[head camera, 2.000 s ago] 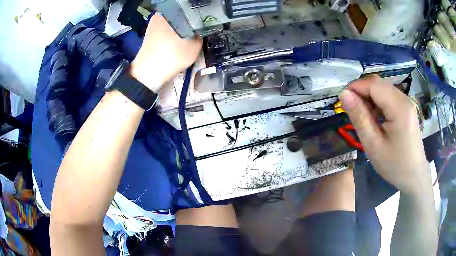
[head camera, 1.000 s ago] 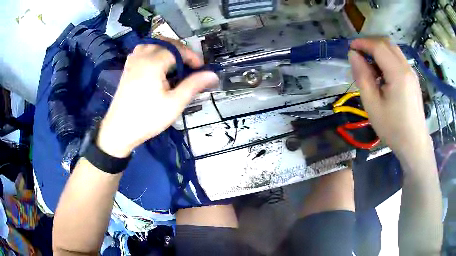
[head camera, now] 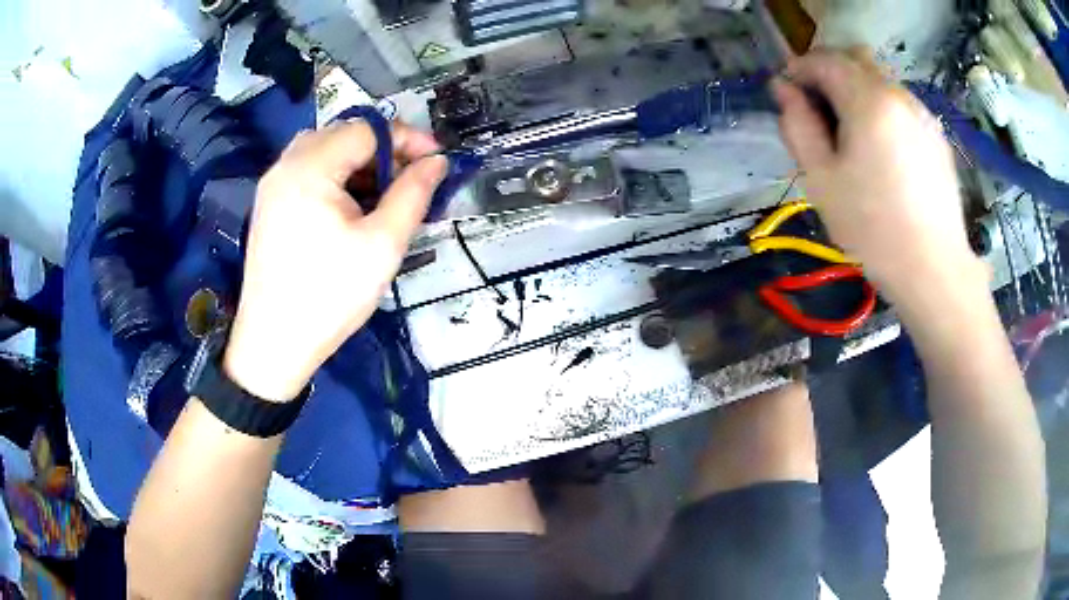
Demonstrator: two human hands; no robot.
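The off-white, oil-stained sewing machine [head camera: 528, 404] lies in front of me. A dark navy strip [head camera: 674, 113] runs along the shiny metal guide [head camera: 560, 129], behind the slide plate with its round screw [head camera: 547, 182]. My left hand [head camera: 340, 217] holds the strip's left part at the guide's left end, with a loop rising over the fingers. My right hand [head camera: 862, 152] pinches the strip at the guide's right side, and the strip trails off to the right. The snips [head camera: 817, 281], with one yellow and one red handle loop, lie on the machine front below my right hand.
Ridged navy coils [head camera: 117, 246] lie on broad navy fabric [head camera: 88, 375] at the left. A brown cardboard core [head camera: 203, 312] shows beside my left wrist. White thread cones [head camera: 1020, 111] stand at the upper right. My knees are below the machine's front edge.
My left hand has come forward from behind the guide's left end and taken hold of the strip. My right hand has moved up from near the snips onto the strip. The view has shifted slightly.
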